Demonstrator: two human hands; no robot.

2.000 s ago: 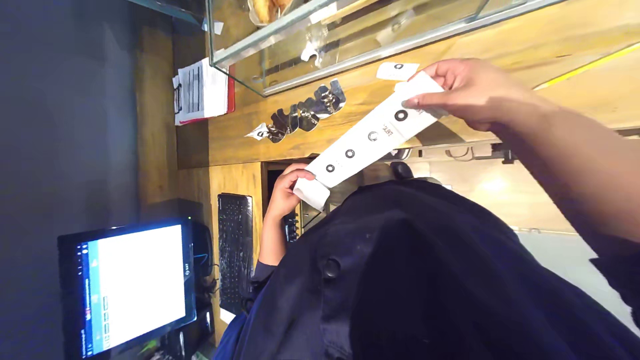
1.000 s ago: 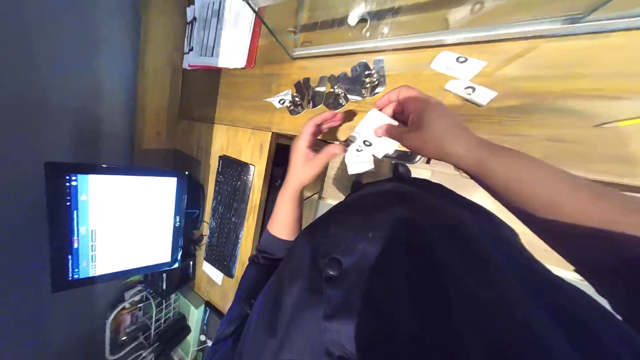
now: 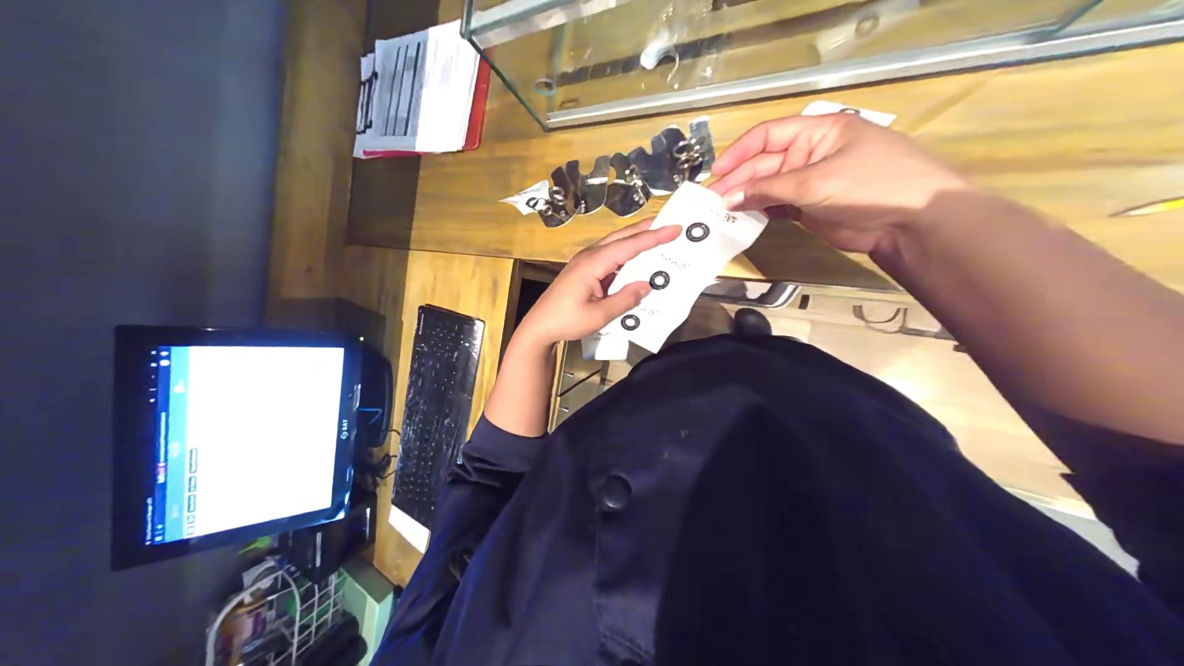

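A white paper strip (image 3: 678, 277) with printed black ring marks and small writing stretches between my hands, its lower end folded or overlapping another piece. My left hand (image 3: 592, 289) grips the strip's left edge, thumb and fingers over its face. At the upper end, the fingertips of my right hand (image 3: 823, 176) pinch the paper. Just above my hands, a row of dark, shiny pieces with metal rings (image 3: 629, 180) lies on the wooden counter, a small white printed paper (image 3: 529, 198) at its left end. Another white paper (image 3: 849, 113) is partly hidden behind my right hand.
A glass display case (image 3: 786, 83) runs along the top. Papers on a red clipboard (image 3: 478, 106) lie at upper left. A black keyboard (image 3: 439, 407) and a lit monitor (image 3: 259, 435) stand left, with a white wire basket (image 3: 305, 601) below. A yellow pencil-like object (image 3: 1147, 207) lies far right.
One second ago my hands were close together around a bunched or folded paper; now the strip is spread between them. Between the two earlier frames, a second loose paper appeared on the counter.
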